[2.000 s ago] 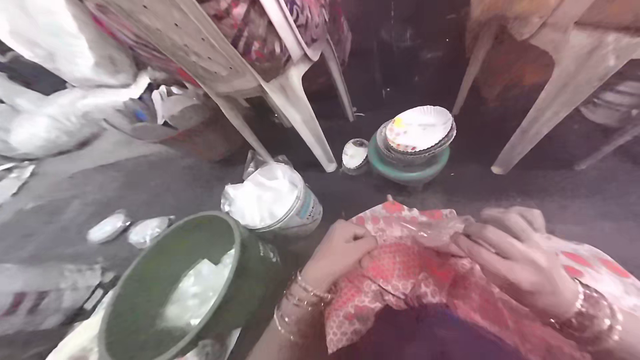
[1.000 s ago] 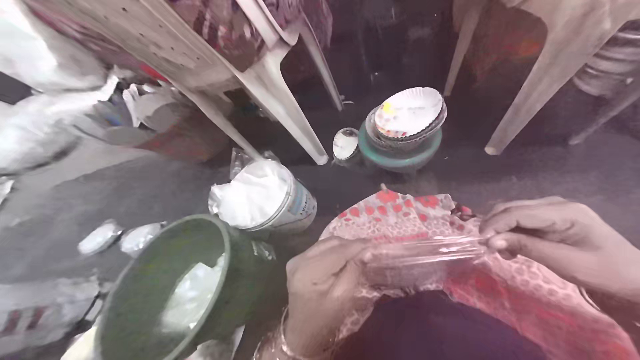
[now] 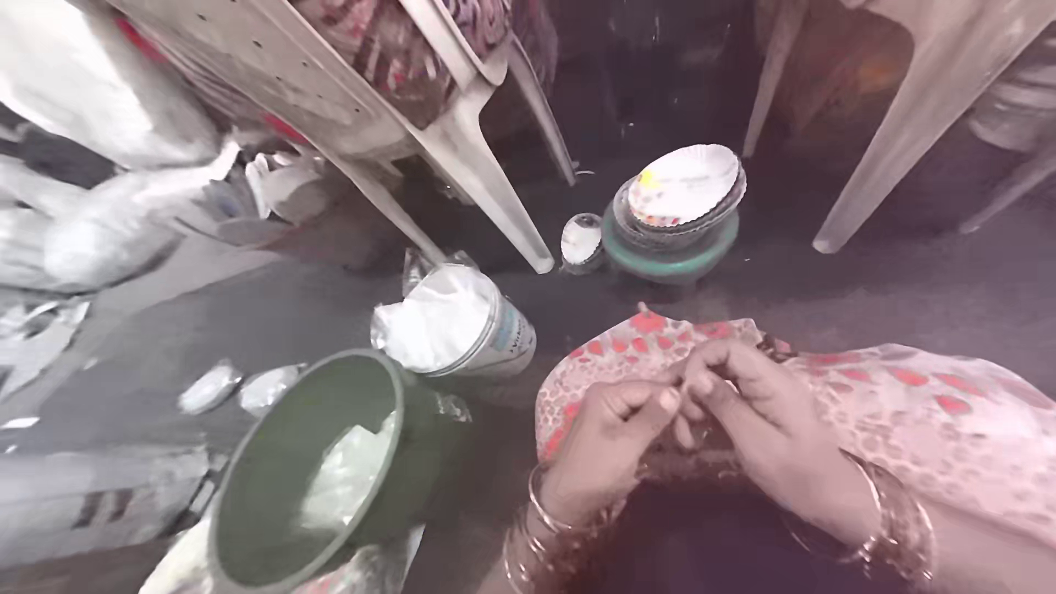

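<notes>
My left hand (image 3: 610, 441) and my right hand (image 3: 763, 429) meet above my lap, thumbs and fingertips pinched close together. Something small and clear, perhaps the edge of a plastic wrapper, may lie between the fingertips, but it is too faint to make out. Bangles circle both wrists. Under the hands spreads a pink and red patterned cloth (image 3: 932, 412). Left of my left hand stands a white printed bucket (image 3: 511, 338) heaped with white plastic packets (image 3: 441, 318). Nearer me is a large green tub (image 3: 396, 445) with white pieces (image 3: 346, 478) at its bottom.
Fluted paper plates (image 3: 689, 186) rest on a teal bowl (image 3: 676, 268), with a small oval container (image 3: 582, 239) beside it. Plastic chair legs (image 3: 487, 181) rise ahead, another (image 3: 891, 140) at the right. White sacks (image 3: 107, 239) and two small packets (image 3: 210, 386) are on the left.
One second ago my hands were farther apart, stretching a clear plastic wrapper between them. They have come together, and that stretched wrapper no longer shows.
</notes>
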